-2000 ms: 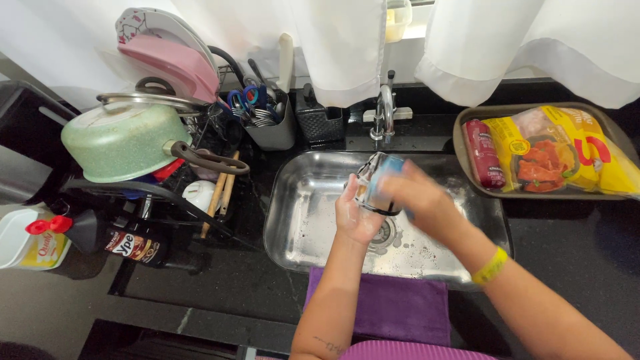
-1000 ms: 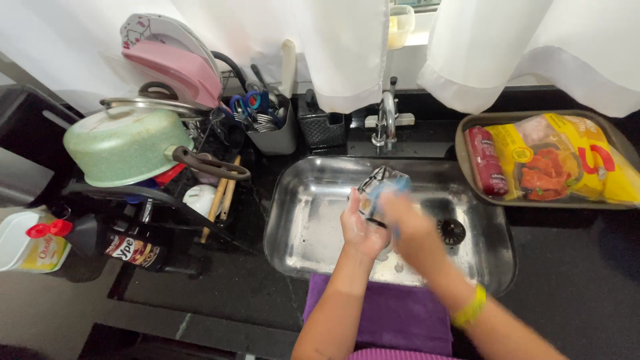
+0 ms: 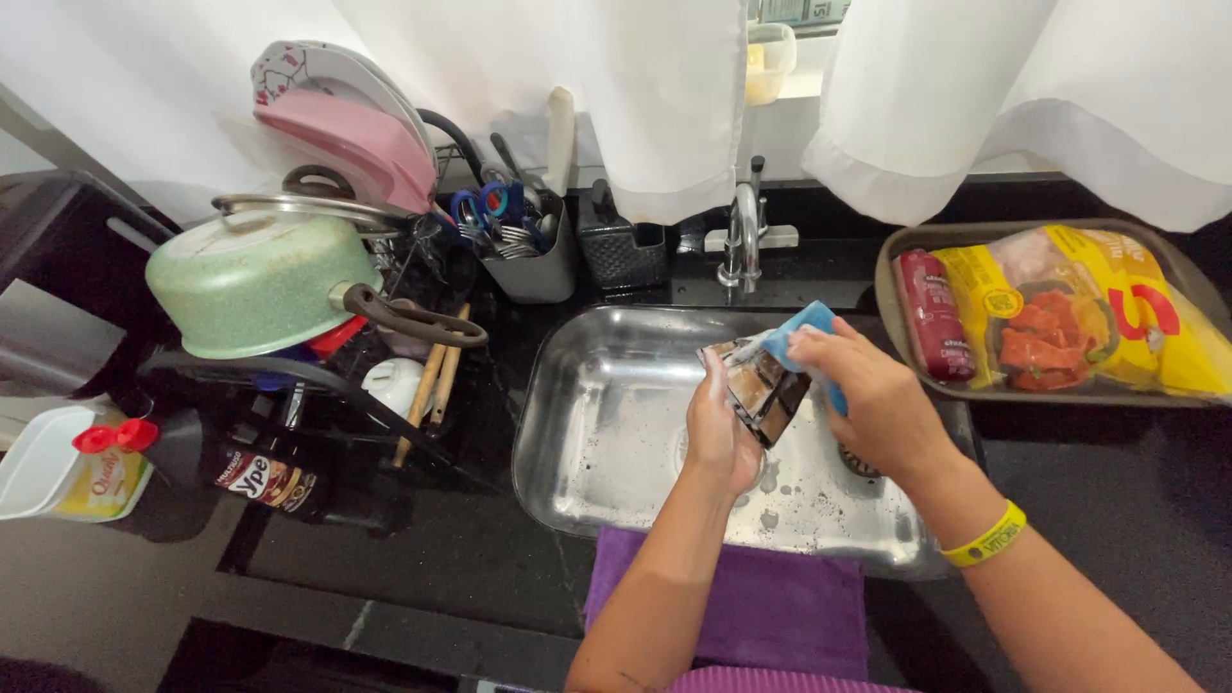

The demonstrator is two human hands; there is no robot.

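My left hand (image 3: 717,428) holds a small dark, shiny rectangular item (image 3: 765,390) with brown panels and whitish suds, tilted above the steel sink (image 3: 606,462). I cannot tell exactly what the item is. My right hand (image 3: 871,395) grips a blue sponge or cloth (image 3: 808,332) against the item's upper right edge. Behind both hands stands the chrome faucet (image 3: 743,236), with no water seen running from it. A dark round drain strainer (image 3: 859,462) shows partly below my right hand.
Right of the sink, a baking pan (image 3: 890,289) holds packaged food (image 3: 1059,318). At left are a green pot (image 3: 260,279) on a dish rack, a cutlery holder (image 3: 529,269), a dark bottle (image 3: 265,481) and a plastic tub (image 3: 58,472). A purple cloth (image 3: 770,606) hangs at the front.
The blue sponge or cloth, blurred by motion in both earlier frames, now shows sharply at the item's upper edge. My left hand keeps its hold on the item over the sink.
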